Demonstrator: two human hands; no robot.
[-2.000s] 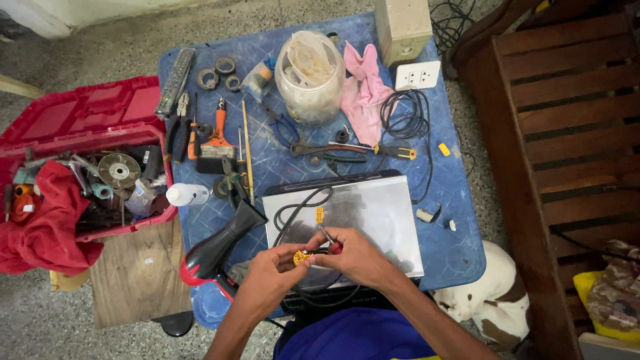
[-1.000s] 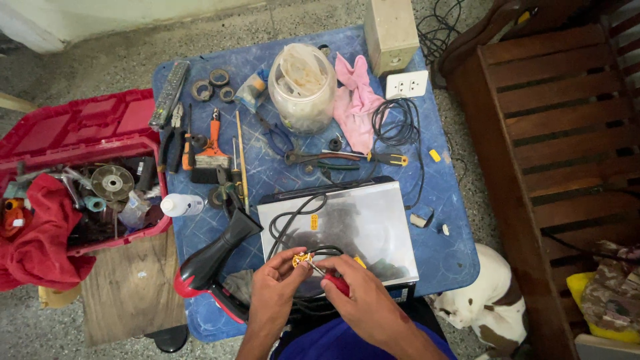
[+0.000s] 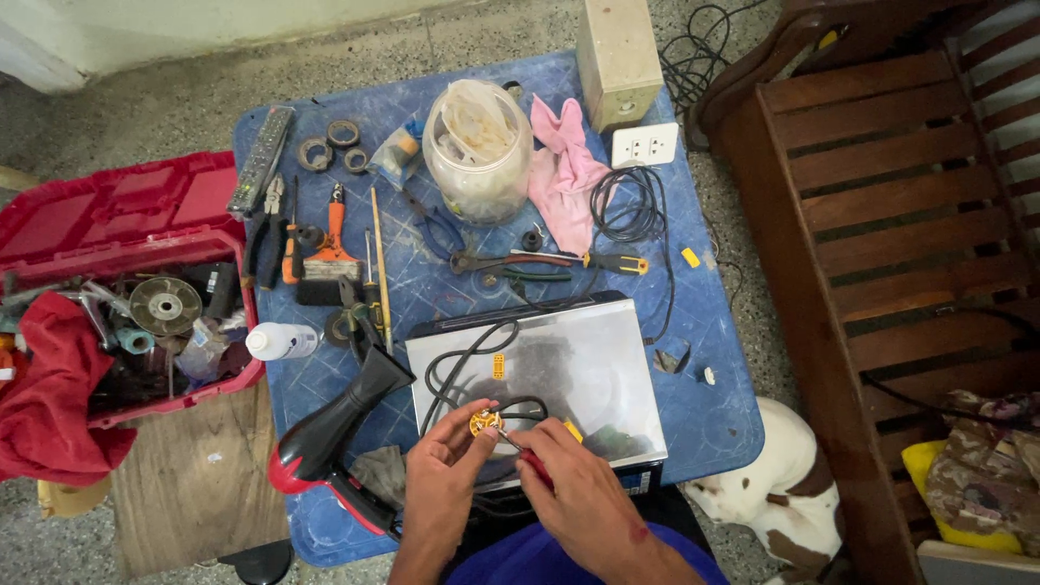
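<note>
My left hand [image 3: 449,469] holds a yellow plug part [image 3: 485,422] with metal contacts between thumb and fingers. In my right hand [image 3: 569,487] is a screwdriver with a red handle [image 3: 536,469], its shaft reaching to the yellow part. A black cord [image 3: 457,363] loops over the metal top [image 3: 581,349] of an appliance and runs to the part. On that metal top lie a small yellow piece [image 3: 498,366] and another yellow piece [image 3: 574,431], close to my right hand.
A black and red hair dryer [image 3: 341,426] lies left of my hands. Pliers [image 3: 266,231], a brush [image 3: 331,264], a white bottle [image 3: 282,341], a plastic jar [image 3: 478,154] and a pink cloth [image 3: 565,175] are on the blue table. A red toolbox [image 3: 244,382] stands left; a dog [image 3: 768,479] lies right.
Two seconds ago both hands were close together around the yellow part. Since then my right hand has moved so that the red screwdriver shows, its shaft at the part.
</note>
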